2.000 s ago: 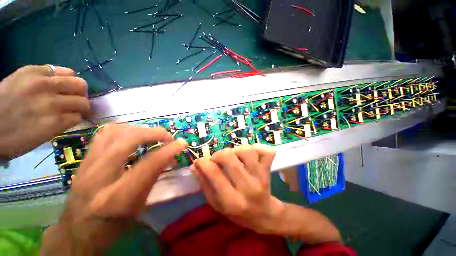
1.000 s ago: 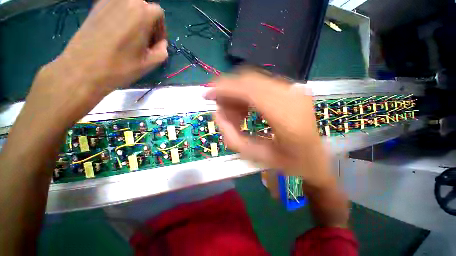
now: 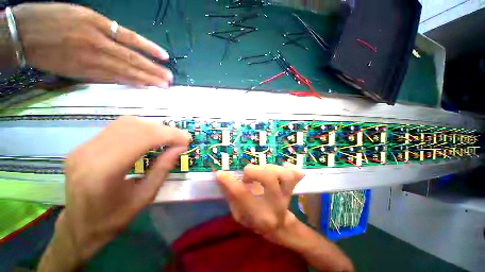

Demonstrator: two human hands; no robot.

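A long green circuit board panel (image 3: 271,141) with two rows of small boards lies between the pale conveyor rails (image 3: 239,186). Yellow blocks and thin yellow wires show on it. My left hand (image 3: 119,180) is over the panel's left end, thumb and forefinger close together above the boards and covering some of them. My right hand (image 3: 260,194) is at the panel's near edge, fingers bent, forefinger tip by the near row. I cannot tell whether either hand pinches a wire.
Another person's hand (image 3: 90,48) with a ring and bracelet reaches in at upper left. Black wires (image 3: 234,33) and red wires (image 3: 302,82) lie on the green mat beside a black tray (image 3: 372,53). A blue bin (image 3: 344,215) of pale wires is below the line at right.
My left hand has come down from above the mat to the panel. My right hand has moved left to the near edge. Another person's hand has entered at upper left. The view has shifted.
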